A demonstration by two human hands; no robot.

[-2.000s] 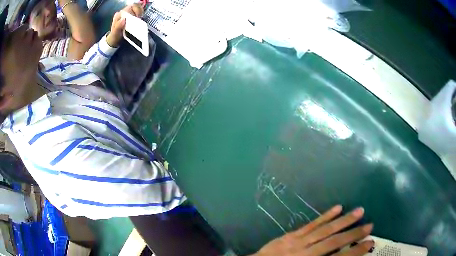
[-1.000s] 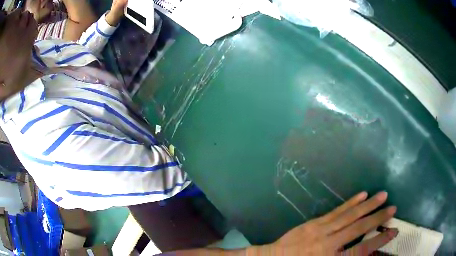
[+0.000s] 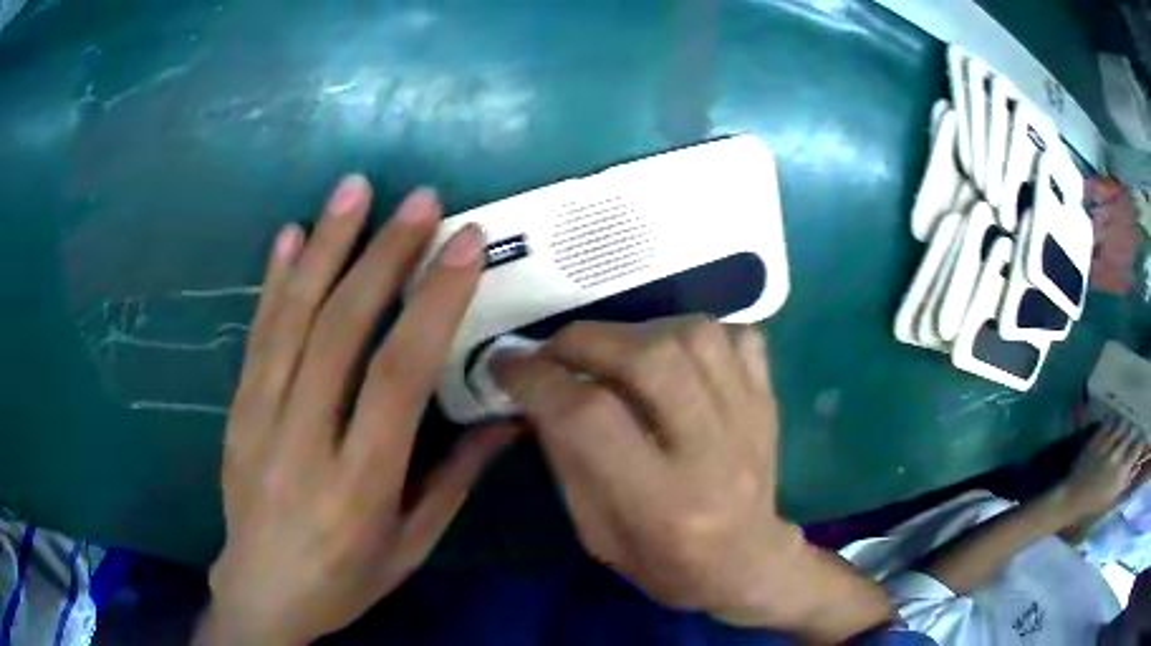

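Note:
A white front cover [image 3: 707,189] lies on the green bench in front of me, with a speaker grille [image 3: 603,240], a small black logo label [image 3: 506,250] and a long black display window [image 3: 682,290]. My left hand [image 3: 347,416] presses on the cover's left end, fingers spread and thumb at its lower edge. My right hand [image 3: 656,442] presses a small white wiping cloth [image 3: 499,366] in its fingertips on the left end of the window. The right hand hides part of the window and the cover's lower edge.
A stack of overlapping covers [image 3: 1003,227] lies at the right of the bench [image 3: 858,416]. Another person's hand [image 3: 1111,467] is at the right edge near a white panel [image 3: 1123,385]. A pale rail [image 3: 934,19] runs along the far side. A striped sleeve [image 3: 44,574] shows at lower left.
The view has swung right, from the striped-shirt neighbour to the cover and stack. Both my hands are now on the cover, and the right hand with the cloth has come into view.

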